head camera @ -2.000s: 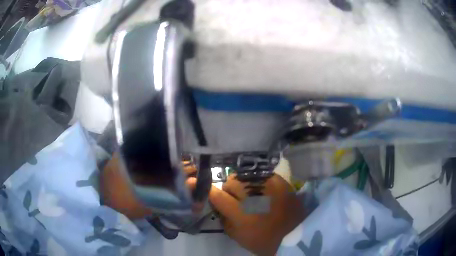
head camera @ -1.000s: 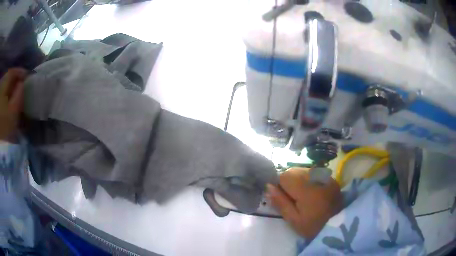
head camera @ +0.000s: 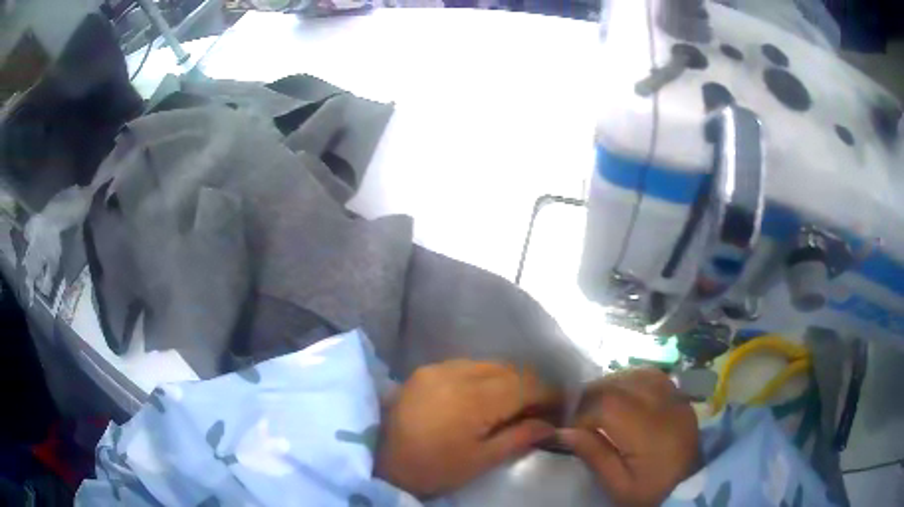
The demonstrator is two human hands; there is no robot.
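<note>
The grey cloth point(head camera: 297, 257) lies over the white table left of the machine, and its right end narrows toward the needle area. My left hand point(head camera: 466, 426) and my right hand point(head camera: 634, 431) are close together at that end, just in front of the needle area. Both pinch the cloth's near edge between thumb and fingers. The white sewing machine head point(head camera: 654, 208) with a blue stripe stands behind my right hand. The presser foot and needle are too small and blurred to tell apart.
Yellow-handled scissors point(head camera: 763, 366) lie right of the needle area. A dark slim tool point(head camera: 850, 396) is beside them. A shiny chrome guard point(head camera: 738, 178) is on the head's front. A bent metal wire point(head camera: 535, 223) stands left of the head. The table's left edge point(head camera: 104, 366) shows.
My left hand has come from the far left to beside my right hand. The cloth's left part now lies heaped on the table. The view has shifted, with the machine further right.
</note>
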